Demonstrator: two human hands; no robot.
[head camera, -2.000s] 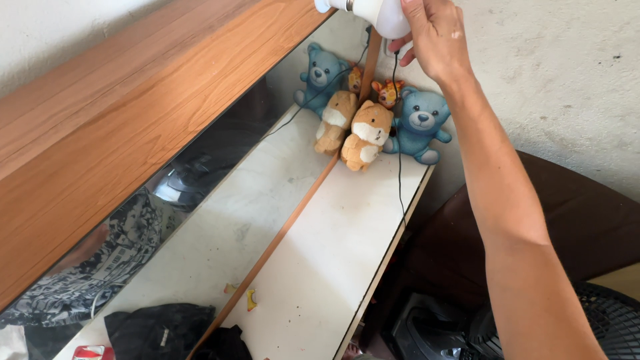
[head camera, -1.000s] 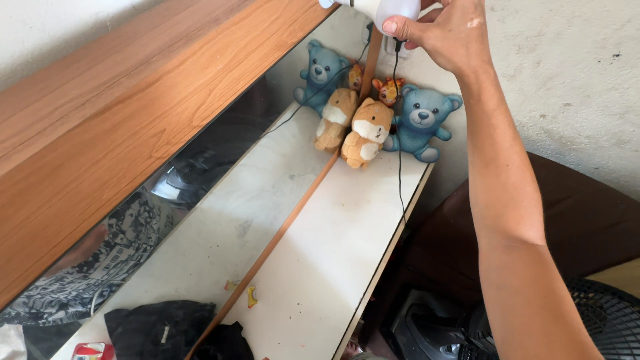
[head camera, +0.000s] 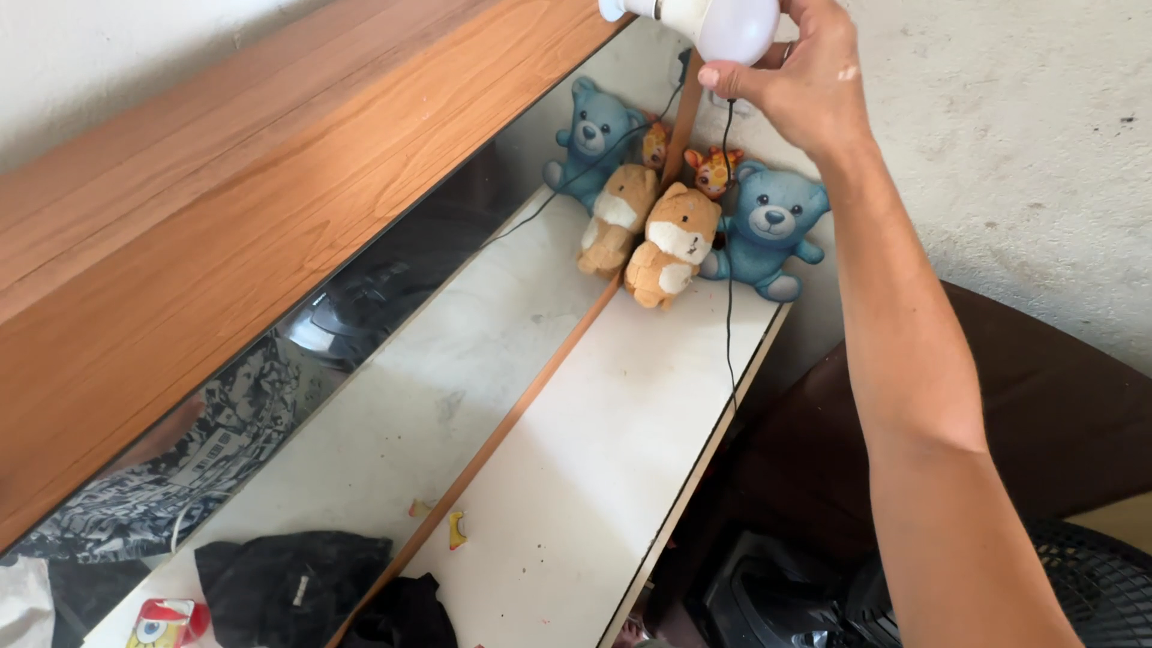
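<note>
My right hand (head camera: 810, 85) reaches up at the top, its thumb and fingers around a white light bulb (head camera: 733, 27). The bulb's base is at a white socket (head camera: 621, 7) at the frame's top edge. A thin black cable (head camera: 728, 315) hangs just below the hand. Under it, a tan and white plush toy (head camera: 673, 243), a blue teddy bear (head camera: 776, 229) and a small giraffe toy (head camera: 714, 171) sit against the wall, doubled in the mirror. My left hand is not in view.
A mirror (head camera: 405, 387) in a wooden frame (head camera: 297, 180) stands along a white shelf (head camera: 576, 441). Black cloth (head camera: 400, 616) and a scrap of yellow wrapper (head camera: 457, 531) lie on it. At right are a dark brown surface (head camera: 1017, 405) and a black fan (head camera: 1080, 585).
My right hand has shifted a little around the bulb, its thumb now lower on it. The toys and the shelf things have not moved.
</note>
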